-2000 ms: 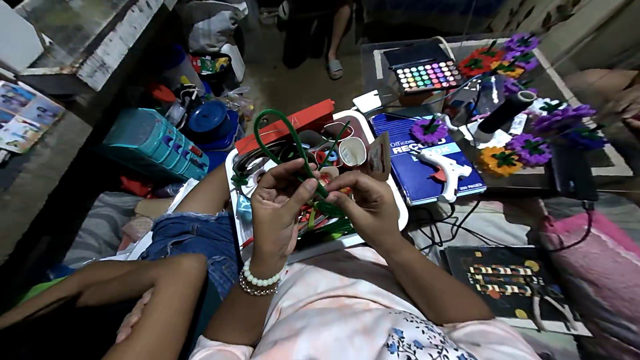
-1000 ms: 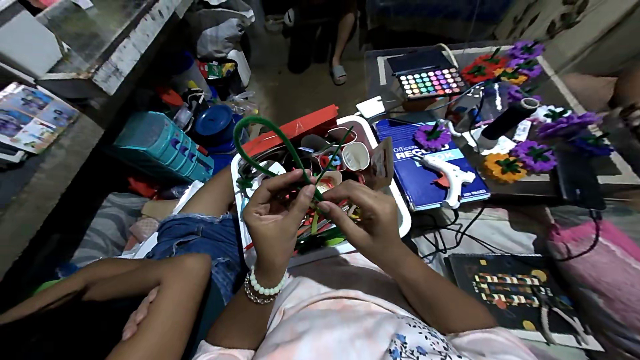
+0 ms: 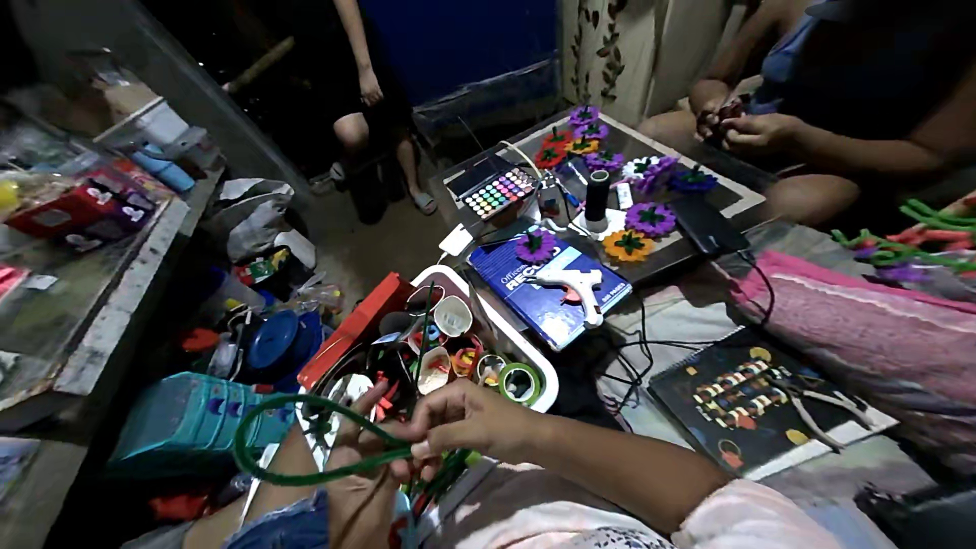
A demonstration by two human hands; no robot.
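Observation:
A green pipe cleaner (image 3: 286, 479), bent into a long loop, is pinched between my two hands above a white plastic tray (image 3: 547, 381). My left hand (image 3: 362, 465) holds it from below, its fingers partly hidden behind the loop and my other hand. My right hand (image 3: 461, 423) pinches the ends of the loop with thumb and forefinger. Below my hands the tray holds cups, a green tape roll (image 3: 520, 383), a red box (image 3: 354, 328) and more green pipe cleaners.
A white glue gun (image 3: 572, 284) lies on a blue record book (image 3: 496, 263). Beyond are pipe-cleaner flowers (image 3: 650, 219), a thread cone (image 3: 598, 200) and a paint palette (image 3: 499, 193) on a low table. Pliers (image 3: 816, 415) lie on a black notebook (image 3: 686, 381). Cables cross the cloth. Two people sit nearby.
The view has swung up and to the right, showing another person's hands. The green loop, upright above my hands before, now extends to the left.

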